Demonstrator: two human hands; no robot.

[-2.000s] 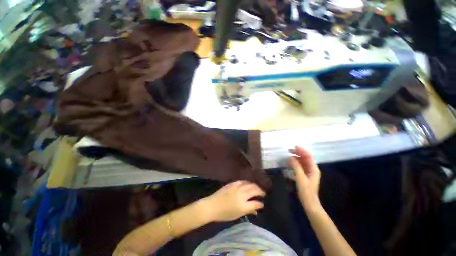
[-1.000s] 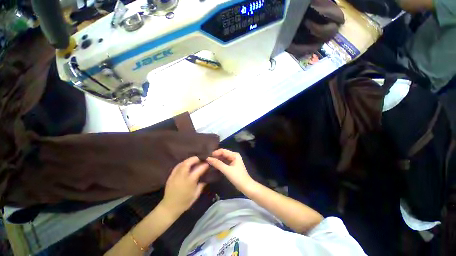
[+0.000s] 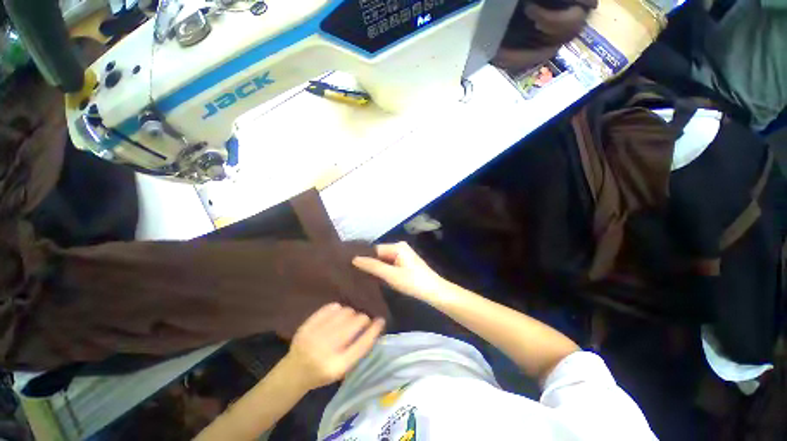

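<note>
A brown garment piece (image 3: 181, 288) with a black layer (image 3: 263, 220) lies across the table's front edge, left of and below the needle area. A brown strip (image 3: 316, 215) crosses the black layer near the garment's end. My right hand (image 3: 399, 269) pinches the upper edge of that end between thumb and fingers. My left hand (image 3: 335, 340) lies at its lower edge, fingers on the cloth; whether it grips is hard to tell. The presser foot area (image 3: 210, 165) of the white sewing machine (image 3: 285, 60) is beyond the garment.
A yellow-and-black tool (image 3: 341, 92) lies under the machine arm. Brown cloth (image 3: 548, 30) and printed papers (image 3: 587, 56) are at the table's right end. A dark garment with brown strips (image 3: 630, 189) and white pads (image 3: 695, 138) hangs at right. Grey-green cloth is at the top right.
My hands, together at the garment's end a second ago, are now apart, the left one lower. The end is spread flatter between them. The view has shifted slightly.
</note>
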